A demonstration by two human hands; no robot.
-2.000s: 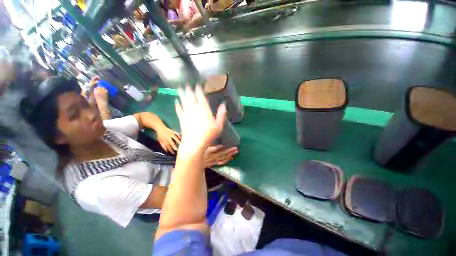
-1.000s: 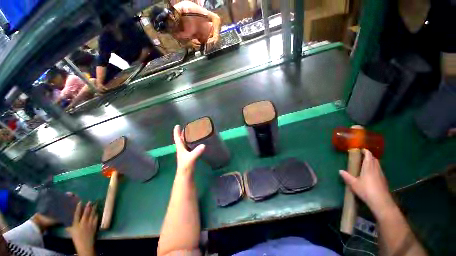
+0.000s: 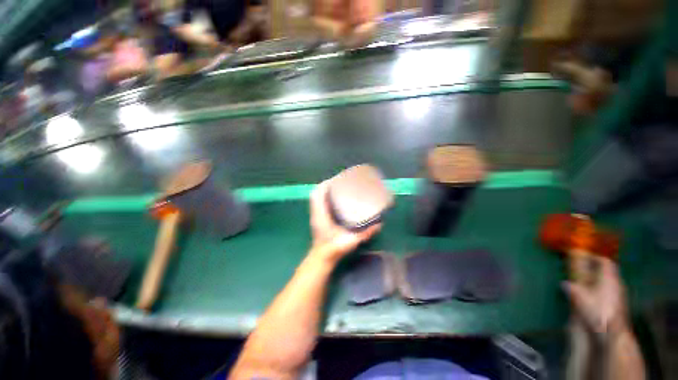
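Observation:
My left hand [image 3: 331, 223] is around a speaker body whose pale pinkish end face [image 3: 360, 195] is turned up to me; its sides are mostly hidden. My right hand [image 3: 601, 293], blurred, is closed around the wooden handle of an orange-red mallet [image 3: 580, 236] at the right. End covers [image 3: 438, 274] lie dark side up in short overlapping stacks near the table edge. A speaker body with a wood-brown top [image 3: 456, 165] stands behind them.
At the left, another brown-topped speaker [image 3: 212, 200] leans beside a second mallet [image 3: 159, 260]. A neighbour's head and arm are at the lower left. The dark conveyor belt [image 3: 297, 148] runs beyond the green rail [image 3: 275, 193]. Grey bodies show blurred at right.
My left hand has gone from beside a brown-topped speaker to holding a pale-faced one, tipped towards me. My right hand has closed on the mallet handle. The view has shifted and blurred.

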